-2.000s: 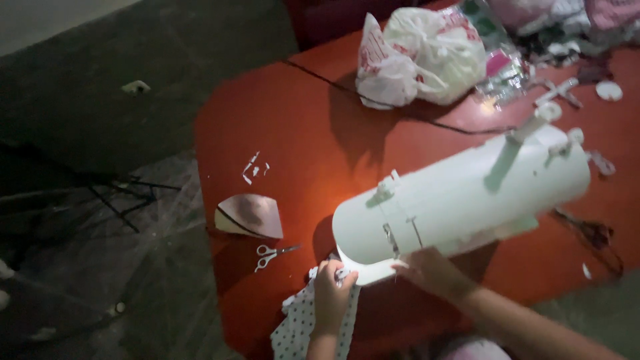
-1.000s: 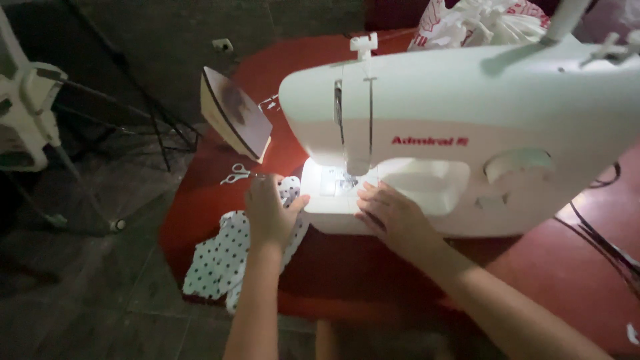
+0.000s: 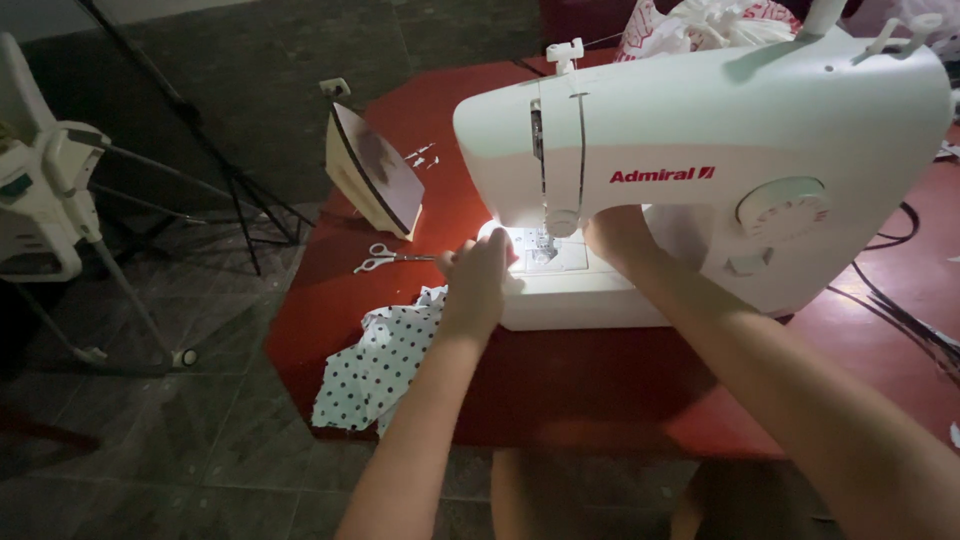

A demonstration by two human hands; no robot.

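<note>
A white Admiral sewing machine (image 3: 675,157) stands on the red table, its lamp lighting the needle plate (image 3: 570,255) and presser foot (image 3: 545,244). My left hand (image 3: 480,274) is at the left end of the machine's bed, fingers bent; whether it pinches anything is unclear. White fabric with black polka dots (image 3: 382,352) lies beside and partly under my left forearm, hanging toward the table edge. My right hand (image 3: 619,232) reaches under the machine's arm, right of the needle, its fingers mostly hidden behind the machine. Small scissors (image 3: 390,257) with pale handles lie just left of my left hand.
A clothes iron (image 3: 375,172) stands upright behind the scissors, near white scraps (image 3: 422,159). Plastic bags (image 3: 712,26) sit behind the machine. Black cables (image 3: 892,307) run at the right. Left of the table are a black tripod stand (image 3: 225,165) and a white wheeled frame (image 3: 60,202).
My right hand has moved from the front of the bed to beneath the machine's arm, farther back. My left hand remains near the bed's left end. The view has swung to the machine's front since the earliest frame.
</note>
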